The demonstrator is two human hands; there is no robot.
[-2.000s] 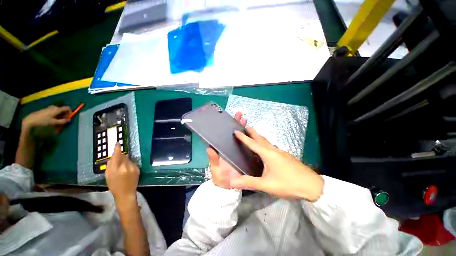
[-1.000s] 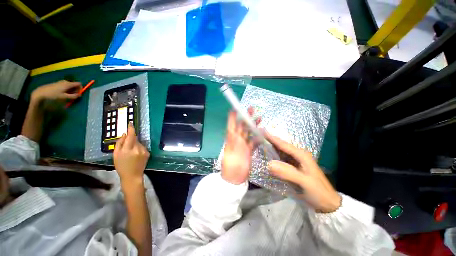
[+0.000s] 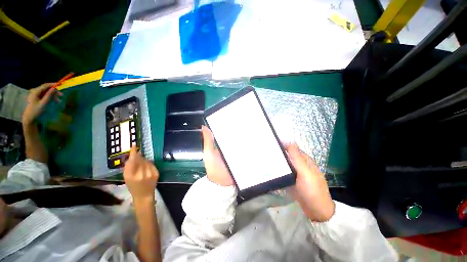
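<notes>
A tablet (image 3: 249, 143) with a black border and a screen glowing plain white is held up, tilted, over the bench edge. My left hand (image 3: 217, 158) holds its left long edge, the thumb at the border. My right hand (image 3: 311, 183) holds its lower right edge. The fingers behind the tablet are hidden. A silvery bubble wrap pad (image 3: 307, 120) lies under and to the right of the tablet. A second tablet (image 3: 184, 125), black, glossy and unlit, lies on the green mat to the left.
At left, a co-worker's hand (image 3: 141, 174) touches an open tablet (image 3: 123, 134) on another pad (image 3: 100, 123); the other hand (image 3: 38, 102) holds an orange-red stick (image 3: 62, 81). White sheets (image 3: 287, 46) and blue film (image 3: 205, 33) lie behind. A black machine (image 3: 415, 148) stands right.
The tablet was turned over from its dark back, through edge-on, to its lit screen facing me. Both my hands now grip its sides. The co-worker's hand with the stick has moved up and left.
</notes>
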